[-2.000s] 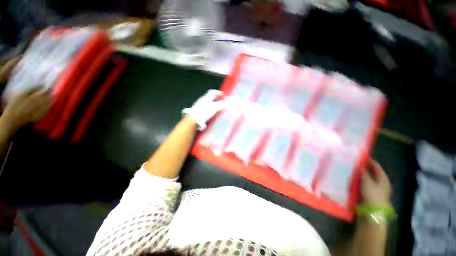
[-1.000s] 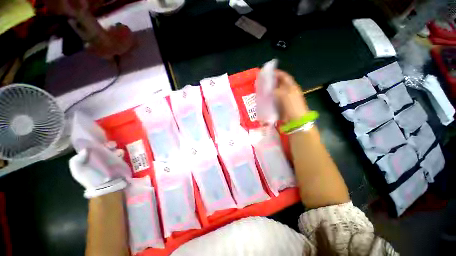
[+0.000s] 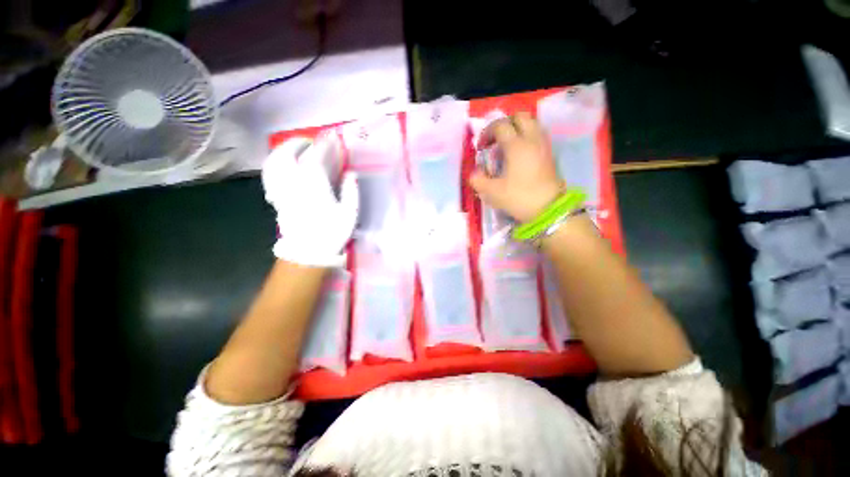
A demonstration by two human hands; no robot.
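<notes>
A red tray (image 3: 447,365) lies in front of me with two rows of whitish bags, such as one in the lower row (image 3: 449,293). My left hand (image 3: 312,200), in a white glove, is over the tray's top left pocket and hides what is under it. My bare right hand (image 3: 520,177), with a lime-green wristband, is over the upper row right of the middle. Its thumb and finger are curled at a bag (image 3: 491,219) lying in that pocket. Another bag (image 3: 575,140) lies in the upper right corner.
A white desk fan (image 3: 140,107) stands at the upper left beside a white board (image 3: 363,65). Stacked red trays (image 3: 28,317) are at the left edge. A dark tray with rows of bagged units (image 3: 788,298) is at the right. A white object (image 3: 828,91) lies beyond it.
The view has shifted right. The bag raised in my right hand is now down at the tray, and my left hand has moved over the top left pocket. The labels seen there are now hidden.
</notes>
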